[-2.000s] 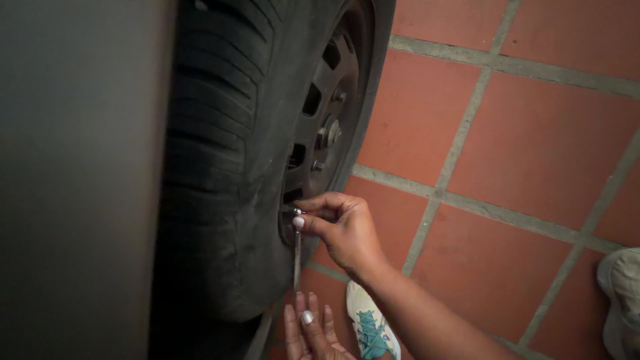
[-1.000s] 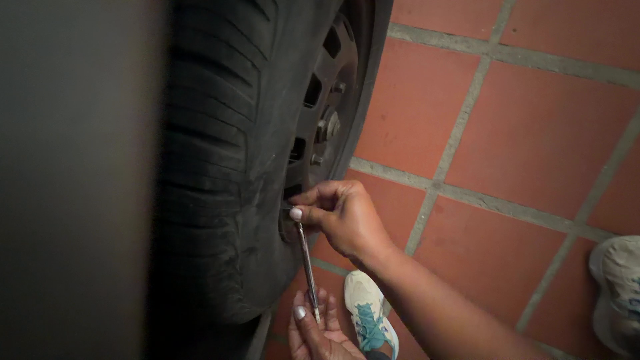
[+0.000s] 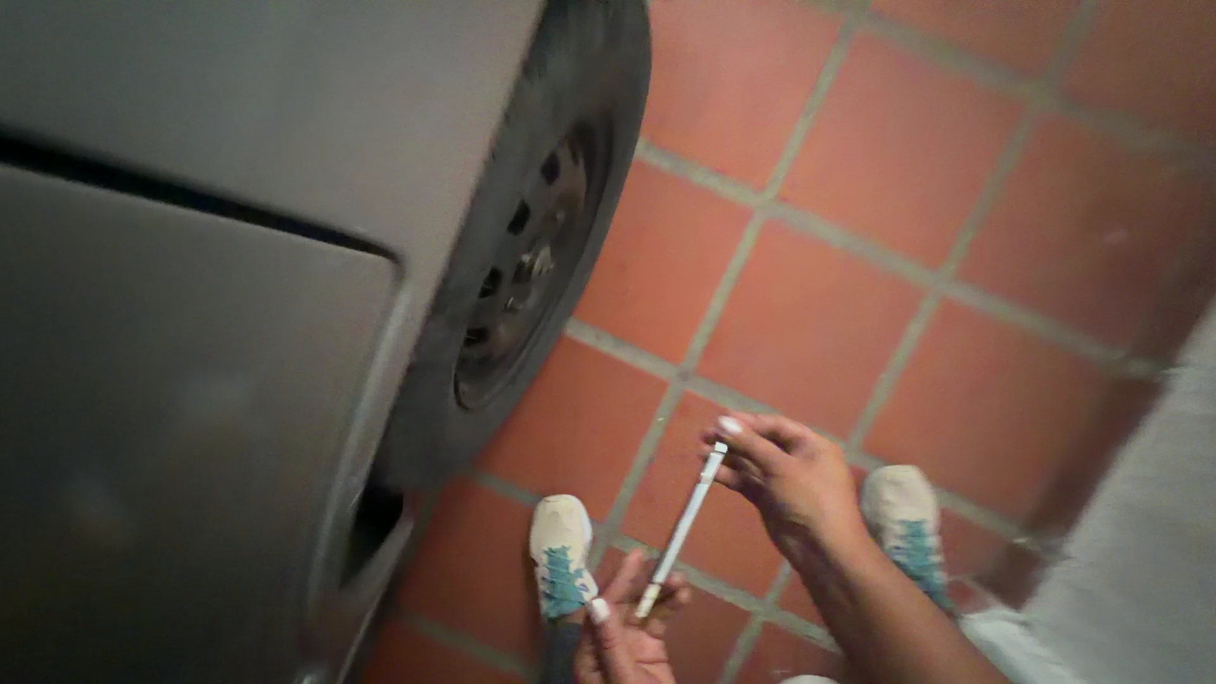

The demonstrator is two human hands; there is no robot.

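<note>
A slim metal stick-type tire pressure gauge [image 3: 686, 522] slants between my two hands, away from the car wheel. My right hand [image 3: 793, 489] pinches its upper end between thumb and fingers. The lower, pale tip lies against the fingers of my left hand [image 3: 632, 622], whose palm faces up and whose fingers are partly spread. Up and to the left of both hands is the black tire [image 3: 594, 142] with its dark steel wheel rim [image 3: 532, 256]. The valve stem cannot be made out.
Grey car bodywork [image 3: 190, 380] fills the left side. Red floor tiles [image 3: 807, 323] with grey joints lie beneath. White shoes with teal laces, one [image 3: 560, 556] at the lower middle and one [image 3: 902, 522] to its right, stand on them. A pale wall [image 3: 1140, 532] is at right.
My hands and the gauge have come away from the wheel rim, where my right hand held the gauge's upper end. The view has swung, showing more car body and floor.
</note>
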